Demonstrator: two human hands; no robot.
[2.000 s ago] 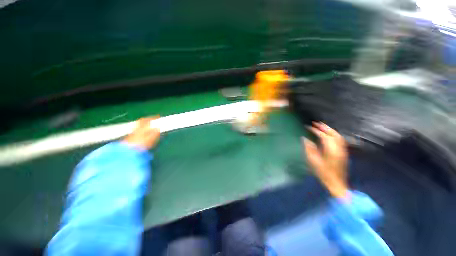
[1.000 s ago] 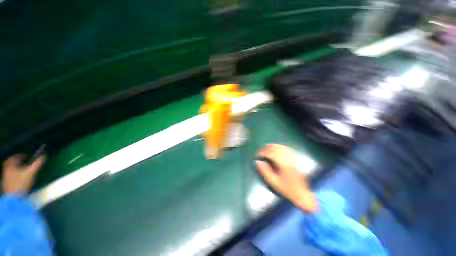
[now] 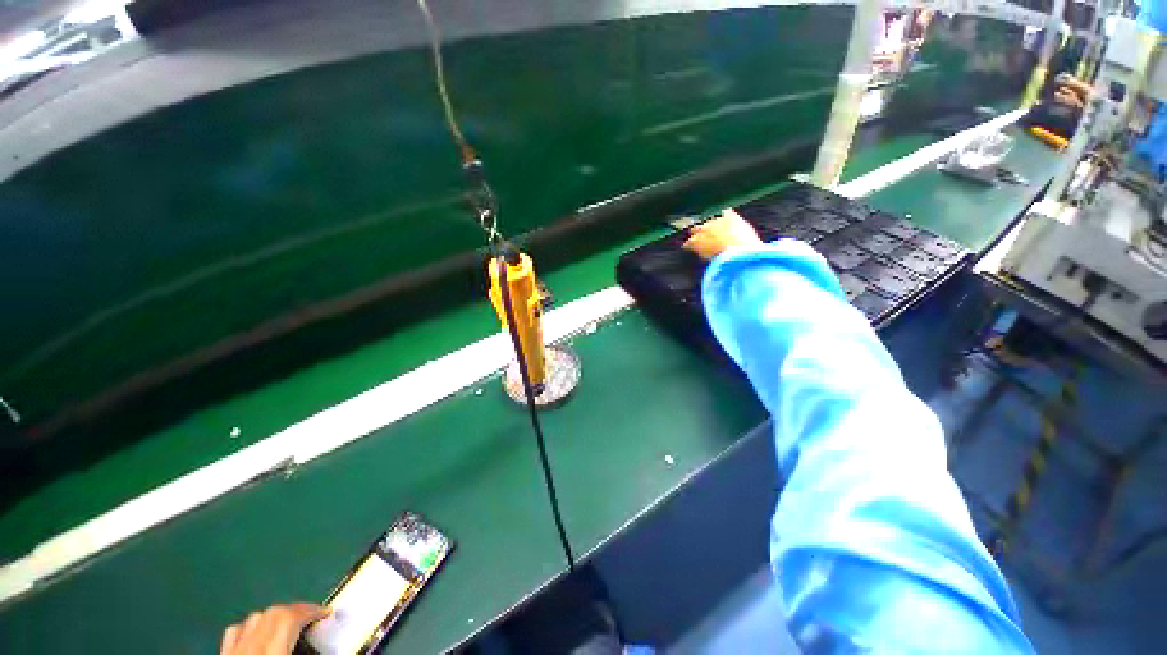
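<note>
An open phone unit point(image 3: 380, 591), black with a white block in its middle, lies on the green bench at the lower left. My left hand point(image 3: 273, 632), cut off by the lower edge, has its fingers on the phone's near end. My right hand point(image 3: 724, 236) reaches to the far left part of the stacked black trays point(image 3: 870, 250); its fingertips are over the tray, and whether they grip a part cannot be told. The yellow-orange electric screwdriver point(image 3: 522, 320) hangs upright, untouched, over the round speckled screw dish point(image 3: 552, 376).
A black cable point(image 3: 550, 480) runs down from the screwdriver across the bench edge. The white rail point(image 3: 422, 371) separates bench and conveyor. Small white bits lie on the bench. A machine point(image 3: 1101, 243) and another person's hand point(image 3: 1072, 90) are at the right.
My left hand has moved from the conveyor side to the bench, and a phone now shows there. My right hand has reached forward from the bench's near edge onto the trays.
</note>
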